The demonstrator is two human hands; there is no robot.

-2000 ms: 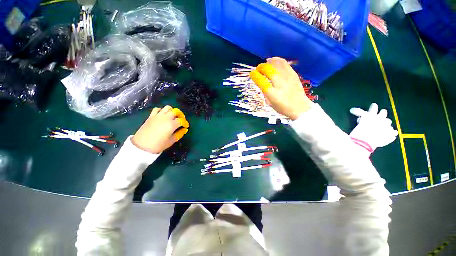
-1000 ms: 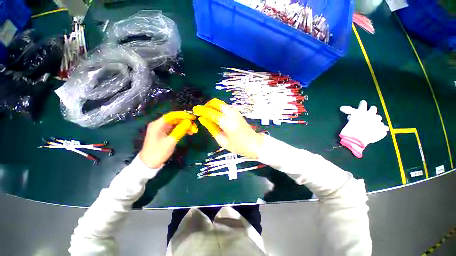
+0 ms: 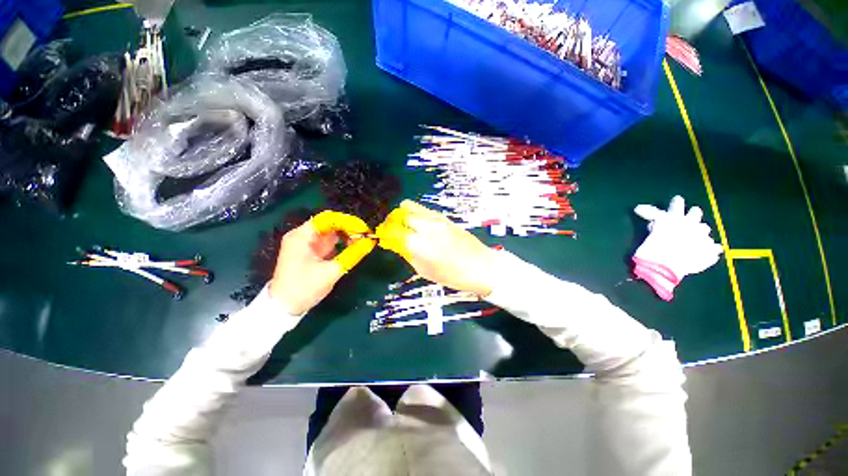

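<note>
My left hand [image 3: 314,258] and my right hand [image 3: 432,244], with yellow finger cots, meet at the fingertips over the bench. A small dark reddish piece [image 3: 375,235] is pinched between them, mostly hidden by the fingers; I cannot tell if it is a lead end. A heap of small black parts [image 3: 358,189] lies just behind the hands. Another dark heap [image 3: 265,260] lies beside and partly under my left hand. The main pile of white leads [image 3: 493,181] is fanned out with red ends to the right. A small lead group [image 3: 433,307] lies in front of my right hand.
A blue bin [image 3: 502,88] full of leads stands behind the main pile. Clear plastic bags [image 3: 205,153] and black-filled bags [image 3: 42,139] lie at left. Crossed leads [image 3: 139,264] lie front left. A white glove [image 3: 674,244] lies at right. Upright leads [image 3: 141,84] stand upper left.
My right hand has come from the main lead pile to my left hand. My left hand has turned inward, and the fingertips now meet. The view has shifted slightly.
</note>
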